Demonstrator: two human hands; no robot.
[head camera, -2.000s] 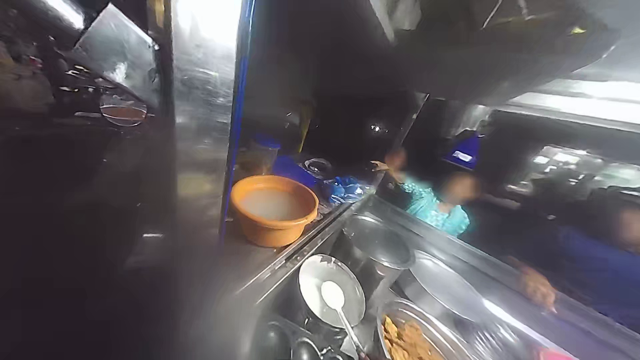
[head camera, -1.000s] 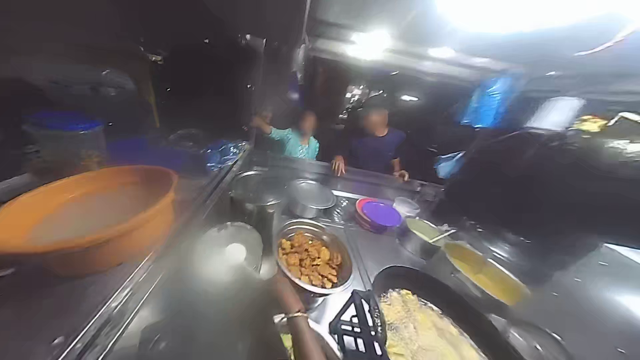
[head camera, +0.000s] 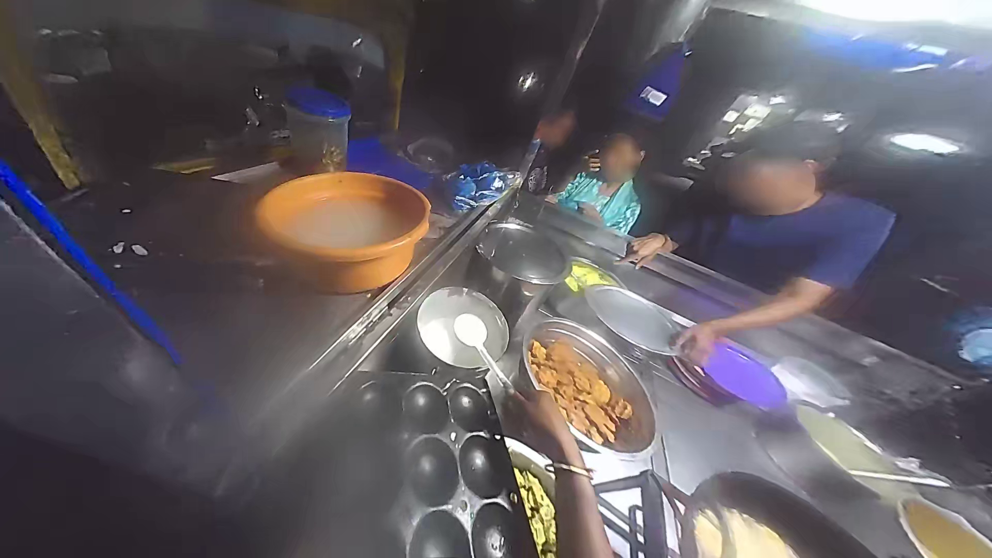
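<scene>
My right hand (head camera: 539, 418), with a bangle at the wrist, comes in from the lower middle and is closed around the handle of a metal ladle (head camera: 490, 364). The ladle's pale bowl rests over a round metal pan (head camera: 442, 333) coated with white. Just right of the hand stands a steel bowl of browned fried pieces (head camera: 581, 384). Below it on the left is a dark pan with round hollows (head camera: 434, 465). A container of chopped green food (head camera: 535, 504) is partly hidden by my forearm. My left hand is out of view.
An orange tub (head camera: 349, 267) of cloudy liquid stands left, before a blue-lidded jar (head camera: 318, 128). A lidded pot (head camera: 523, 256), purple plates (head camera: 740, 376), a black rack (head camera: 643, 504) and a frying pan (head camera: 775, 504) line the counter. People stand across it, one touching the plates.
The view has swung left since a second ago. The person in dark blue has moved a hand from the counter edge onto the purple plates.
</scene>
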